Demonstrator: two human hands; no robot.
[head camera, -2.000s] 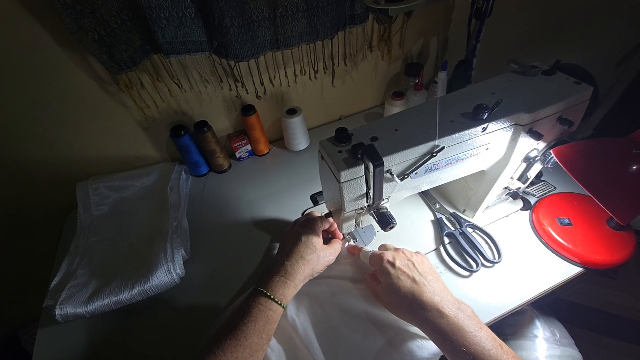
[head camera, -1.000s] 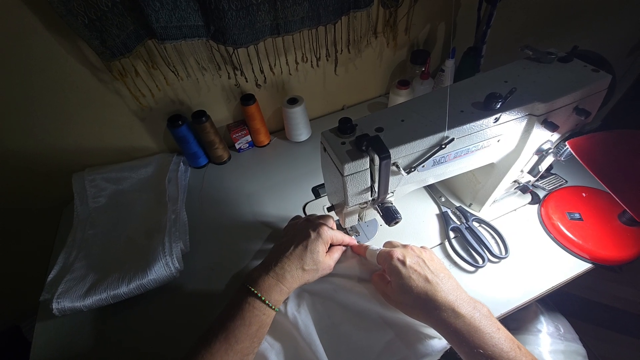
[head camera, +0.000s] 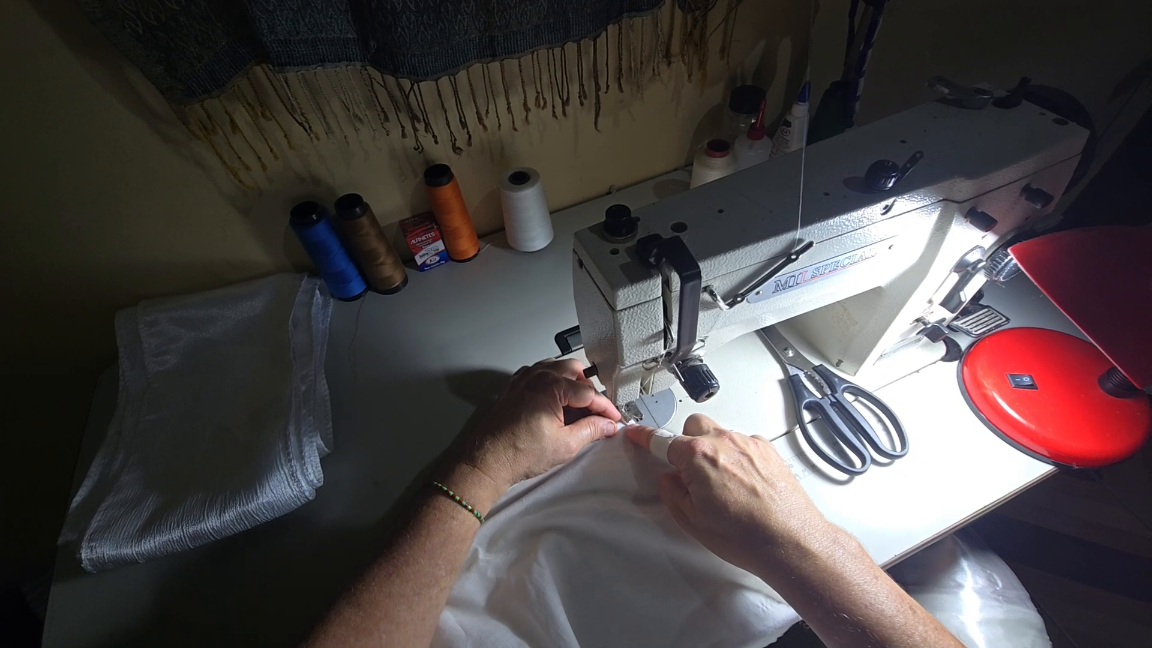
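Observation:
A white fabric (head camera: 594, 549) runs from the near side of the table up to the needle area of a sewing machine (head camera: 738, 243). My left hand (head camera: 540, 414) pinches the fabric's edge between thumb and fingers, just left of the presser foot (head camera: 632, 412). On the right, my right hand (head camera: 729, 477) has its index finger, wrapped in a white band, on the same edge close to the foot. Its other fingers are curled over the fabric, and the thumb is mostly hidden. Both hands nearly meet in front of the needle plate (head camera: 657, 409).
Black-handled scissors (head camera: 837, 414) lie under the machine arm. A red lamp base (head camera: 1053, 396) stands at the right. Folded white fabric (head camera: 207, 414) rests at the left. Blue (head camera: 328, 252), brown (head camera: 371, 247), orange (head camera: 452, 216) and white (head camera: 526, 211) thread spools stand near the wall beside a small box (head camera: 423, 241).
My left fingers have shifted slightly at the fabric edge near the foot. Both hands stay on the fabric.

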